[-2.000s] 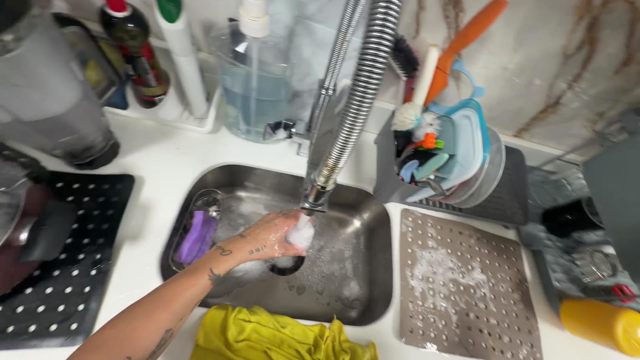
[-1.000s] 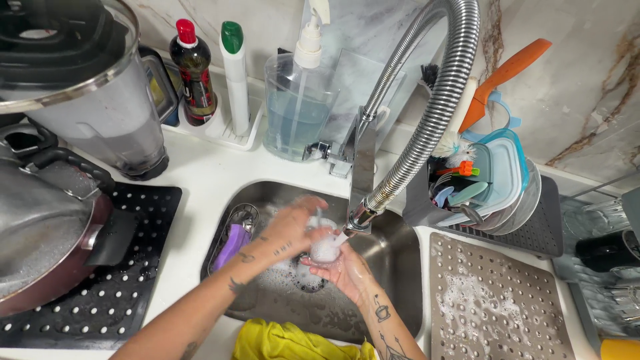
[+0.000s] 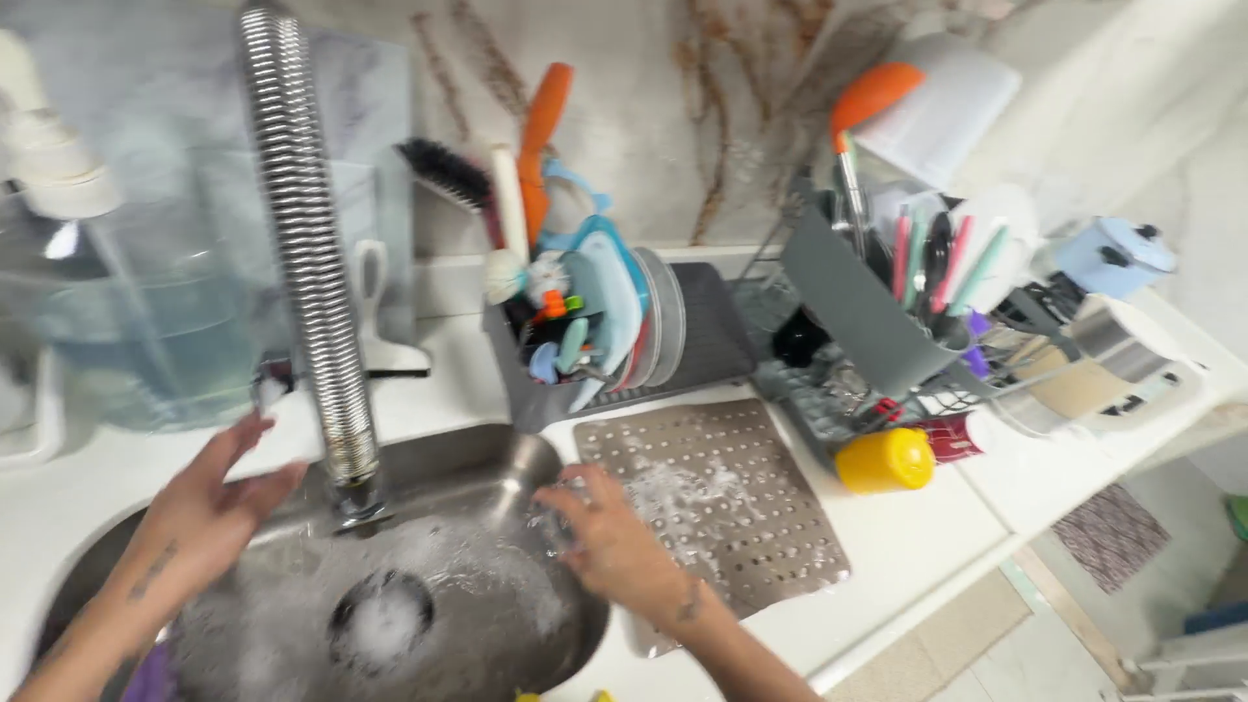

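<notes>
Over the right side of the steel sink [image 3: 458, 604] is my right hand [image 3: 609, 536], its fingers closed round a small clear object [image 3: 554, 531], probably glass; blur hides its shape. My left hand [image 3: 210, 502] is raised over the sink's back left edge, fingers apart and holding nothing, near the faucet lever [image 3: 273, 380]. Between the hands hangs the coiled spring spout [image 3: 312, 244] of the faucet. White foam lies on the sink floor and over the drain [image 3: 380, 619]. A purple item [image 3: 151, 678] shows in the sink's lower left.
A perforated mat [image 3: 721, 497] with suds lies right of the sink. Behind it, a grey caddy [image 3: 526, 390] holds brushes and containers. Farther right stand a dish rack [image 3: 858, 292] with utensils and a yellow container [image 3: 885, 460]. At left is a pump dispenser [image 3: 146, 322].
My hands were together round a foamy item under the spout; now they are apart, the left near the lever, the right at the sink's right side. The view has swung right.
</notes>
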